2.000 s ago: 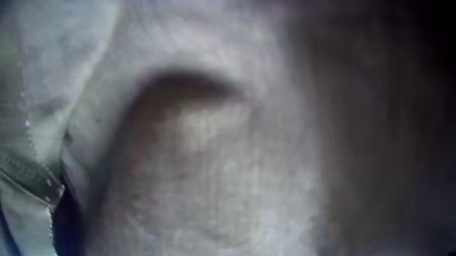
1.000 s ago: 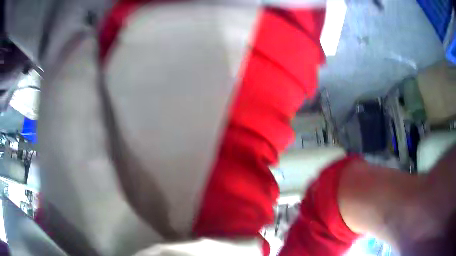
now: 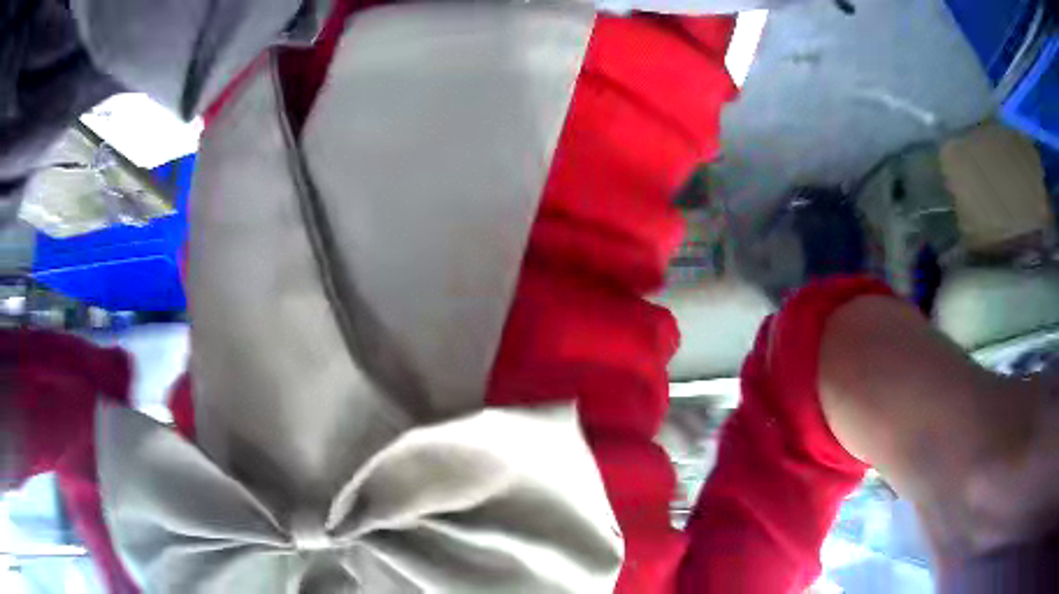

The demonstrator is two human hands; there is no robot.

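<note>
A beige apron (image 3: 406, 197) over a red scalloped top (image 3: 627, 151) fills the middle of the head view, with a big beige bow (image 3: 465, 499) at the bottom. My right arm, in a short red sleeve, bends towards the lower right; its blurred end, perhaps my right hand (image 3: 1005, 482), is cut by the edge. Its fingers and anything in them cannot be made out. A red sleeve shows at the left edge; my left hand is not in view. Limp grey-taupe cloth (image 3: 192, 41) lies at the upper left.
A blue crate (image 3: 110, 261) is at the left, near a pale yellowish item (image 3: 87, 197). More blue plastic (image 3: 1034, 87) is at the upper right. A brown, box-like thing (image 3: 996, 186) stands on the grey floor (image 3: 836, 81) side. Blurred pale surfaces lie behind my right arm.
The close-up grey cloth has given way to the apron and top. Since one second ago the bow has come into view, the left sleeve shows, and the picture is less blurred.
</note>
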